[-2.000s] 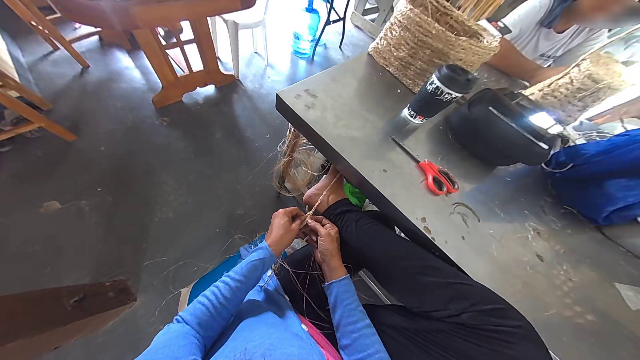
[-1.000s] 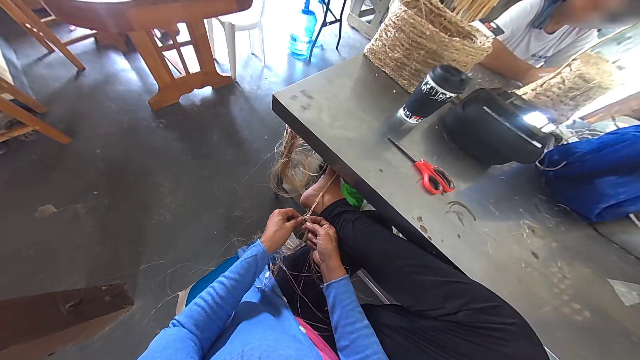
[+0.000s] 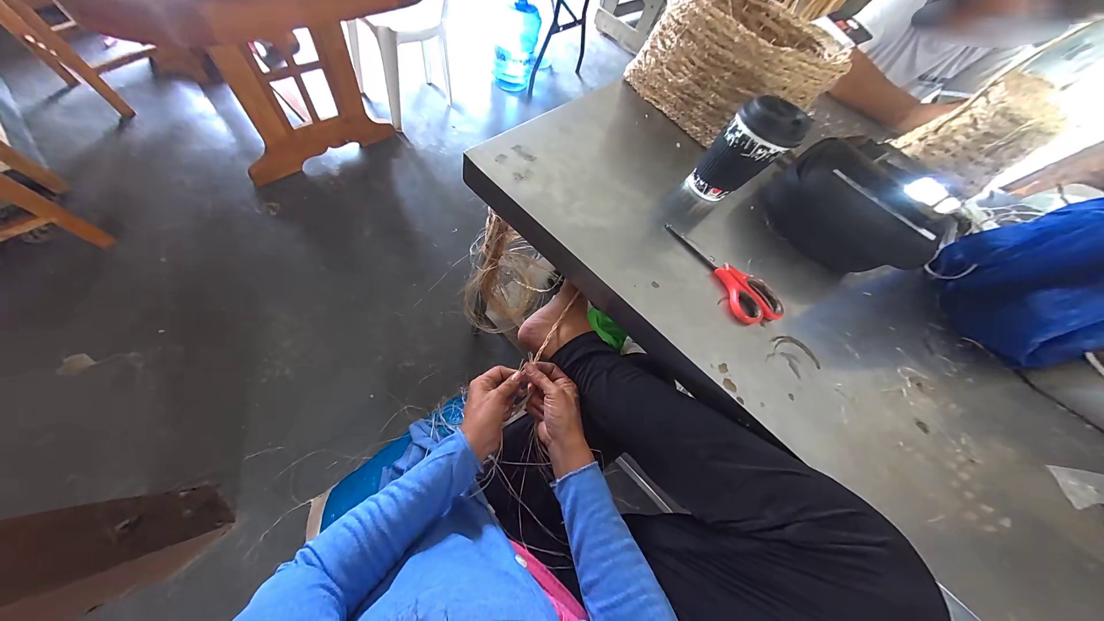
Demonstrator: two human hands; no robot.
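Note:
My left hand [image 3: 492,407] and my right hand [image 3: 556,412] meet above my lap, both pinching the near end of a braided fibre cord [image 3: 553,329]. The cord runs taut from my fingertips toward my bare foot [image 3: 556,321] by the table edge. Loose thin strands hang below my hands over my black trousers. A bundle of pale brown fibre [image 3: 500,280] hangs beside the foot, under the table corner. How the far end of the cord is fixed is hidden.
On the grey table [image 3: 569,164] lie red-handled scissors [image 3: 742,291], a black lidded cup [image 3: 749,147], a black bag or case [image 3: 849,207], a blue cloth bag [image 3: 1026,280] and a woven fibre basket [image 3: 733,60]. Across it sits a person [image 3: 897,95] near another woven piece [image 3: 992,121].
My hands have stayed together at the cord, with only small finger shifts.

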